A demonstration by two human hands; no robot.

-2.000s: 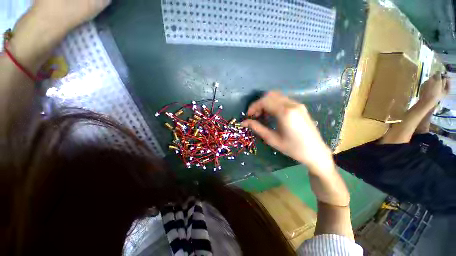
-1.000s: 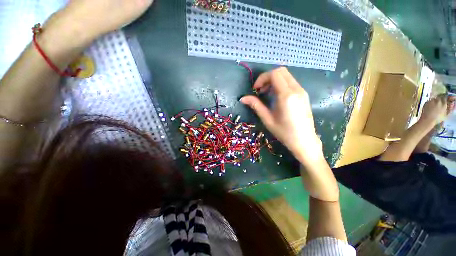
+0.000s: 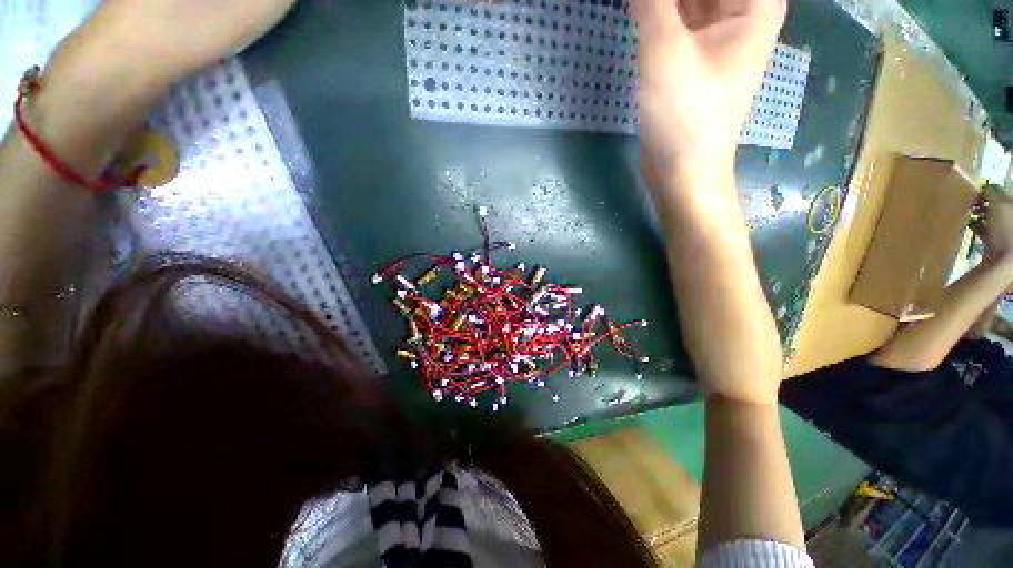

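Note:
The perforated plate [image 3: 522, 67] lies at the far side of the dark green mat, cut off by the top edge. A loose pile of wired components [image 3: 489, 333], with red wires, brass-coloured cylinders and small white plugs, lies nearer my body. My right hand [image 3: 711, 56] is over the right part of the plate; its fingers are cut off by the top edge, so what it holds is hidden. My left hand [image 3: 228, 17] is at the top left, mostly cut off, with its fingertips out of the picture.
Spare perforated sheets [image 3: 239, 178] lie at left under my left forearm. At right are a yellow rubber band [image 3: 823, 210], a tan cardboard sheet [image 3: 828, 288] and a brown cardboard box [image 3: 913, 239]. Another person's forearm [image 3: 944, 311] is beside the box.
My right hand has moved from the pile, lifting a wired component one second ago, to over the plate at the top. The view has shifted slightly; my left hand stays top left.

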